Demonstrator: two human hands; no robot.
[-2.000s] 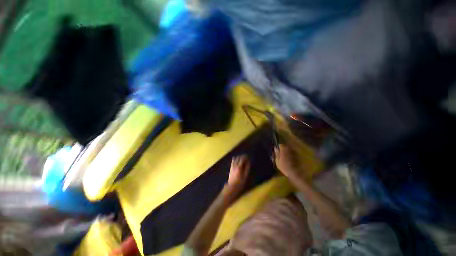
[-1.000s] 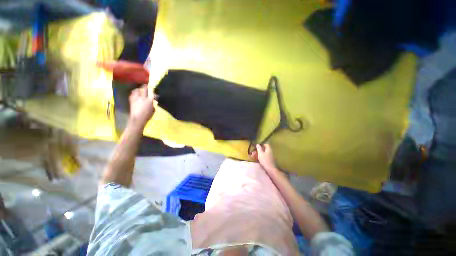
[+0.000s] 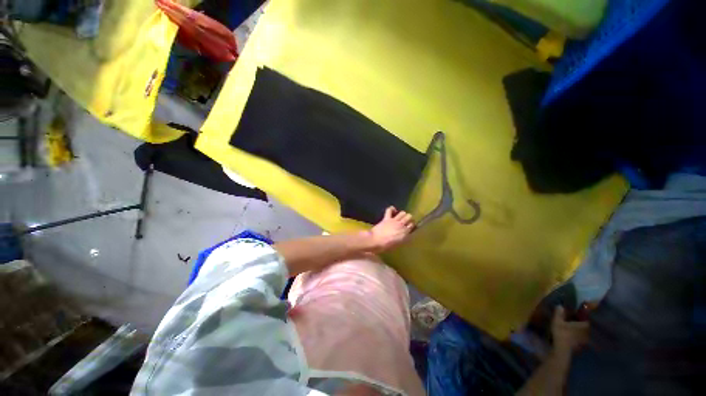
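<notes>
A black garment [image 3: 317, 143] lies flat and slanting across the yellow table cover [image 3: 310, 39]. A dark hanger [image 3: 445, 186] lies at its right end, its hook pointing right. My left hand [image 3: 393, 227] is at the hanger's lower end and the garment's near corner, fingers curled over them; the hanger tip is hidden under it. My right hand [image 3: 570, 332] is low on the right, beyond the table edge, beside a small dark and reddish thing [image 3: 582, 311]. That area is dim and blurred, so its grip is unclear.
A blue crate [image 3: 611, 46] and a black garment pile [image 3: 542, 139] are at the far right. A red cloth [image 3: 201, 31] hangs at the upper left. Another black piece [image 3: 193, 166] hangs below the left edge. Blue plastic [image 3: 457, 363] lies low in front. A metal stand [image 3: 143, 193] is on the left.
My left hand has moved from the garment's left end to the hanger's lower end. My right hand has left the hanger and moved right, past the table edge.
</notes>
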